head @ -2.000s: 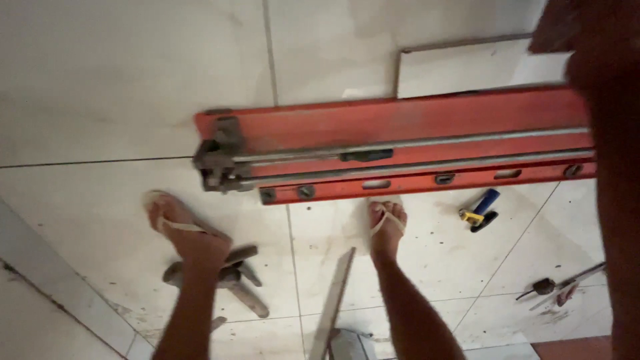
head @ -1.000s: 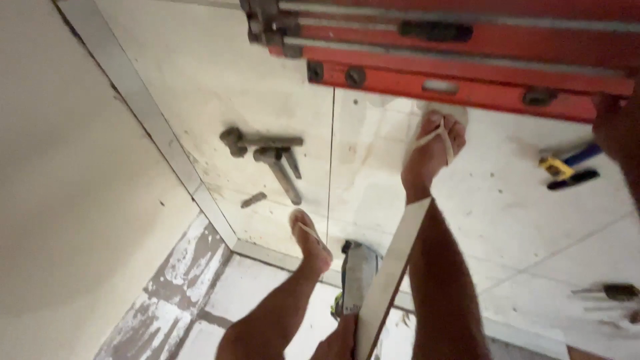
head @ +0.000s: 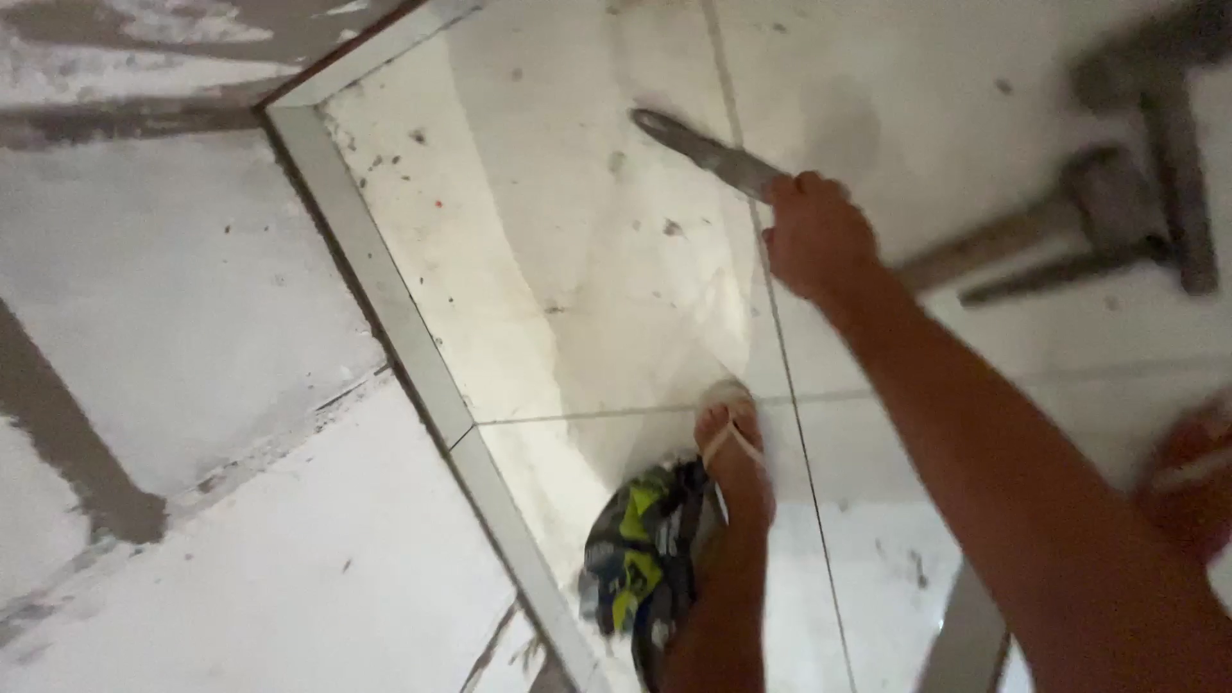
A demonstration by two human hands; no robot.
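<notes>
My right hand (head: 818, 231) is closed around one end of a long grey hand tool (head: 707, 154), whose exact kind I cannot tell. The tool points up and left over pale floor tiles. My left hand is out of view. Right of my right hand, a wooden-handled hammer (head: 996, 241) lies beside another dark hammer-like tool (head: 1179, 183); both are blurred. A black, grey and lime-green item (head: 640, 553) of unclear kind rests beside a foot in a flip-flop (head: 731, 443). Part of a pale tile strip (head: 962, 635) shows below my right forearm.
A narrow pale tile border (head: 385, 289) edges the floor at left. Beyond it lie white-smeared slabs (head: 183, 298) with wide dark joints. Another foot in a flip-flop (head: 1193, 472) is at the right edge. Small debris (head: 672, 228) dots the tiles.
The view has swung strongly left and closer to the floor. My right hand has moved from the red level to the grey tool, which lay near the hammers. The red tile cutter has left view.
</notes>
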